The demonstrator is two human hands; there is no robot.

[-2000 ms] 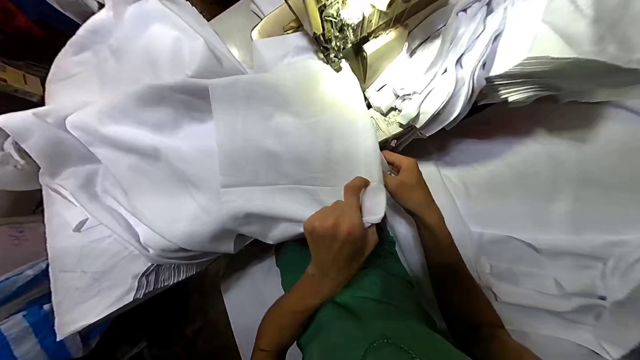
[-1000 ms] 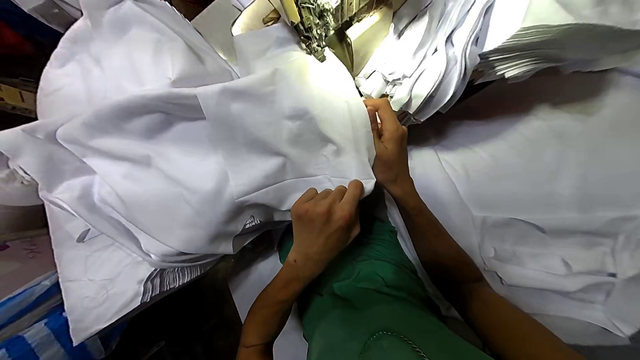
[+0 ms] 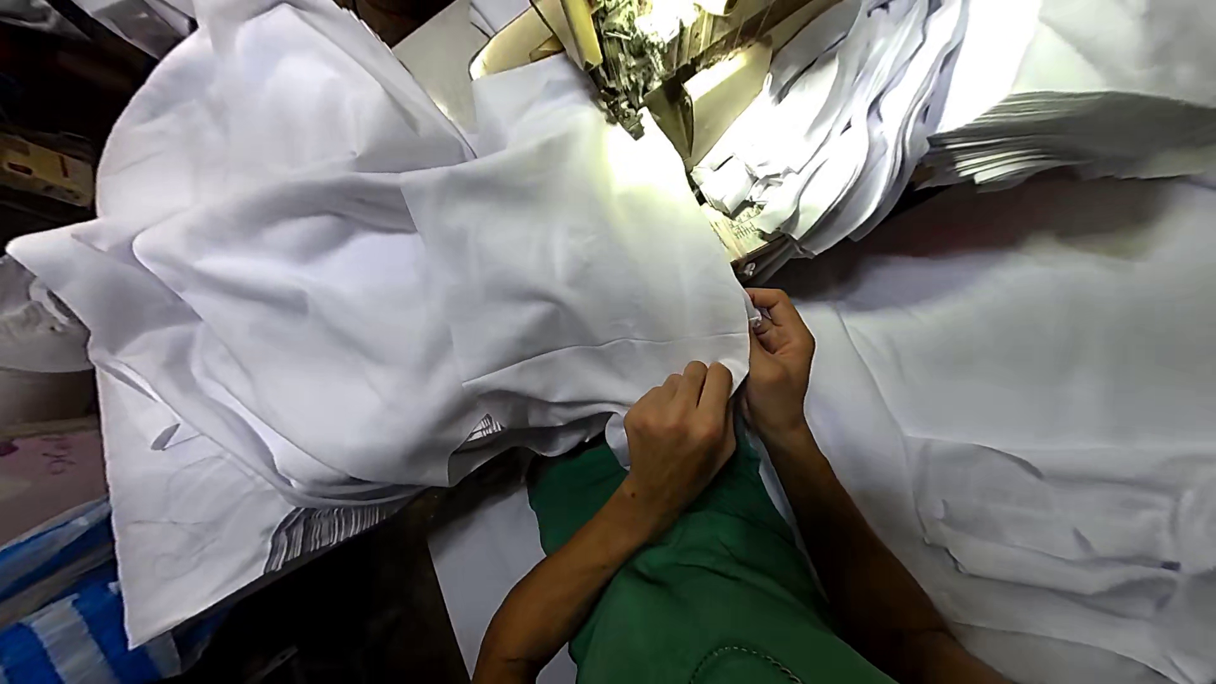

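Note:
A large white fabric piece (image 3: 570, 256) lies in loose folds across the middle, with a seam line near its lower edge. My left hand (image 3: 682, 423) has its fingers curled over the lower right corner of this cloth and grips it. Just to the right, my right hand (image 3: 779, 366) pinches the cloth's right edge between thumb and fingers; its fingertips are partly hidden. The far edge of the cloth reaches under a brightly lit sewing machine's needle area (image 3: 627, 85), where the details are too glaring to make out.
Stacked white cut pieces (image 3: 855, 123) lie right of the machine, beside another layered stack (image 3: 1064, 133). White cloth (image 3: 1035, 380) covers the right side. More layers (image 3: 323, 532) show at lower left, above a blue-and-white striped bag (image 3: 81, 627). Green clothing (image 3: 703, 589) is below my hands.
My right hand was higher along the cloth's edge one second ago and is now lower, close beside my left hand. Both hands remain at the cloth's right side.

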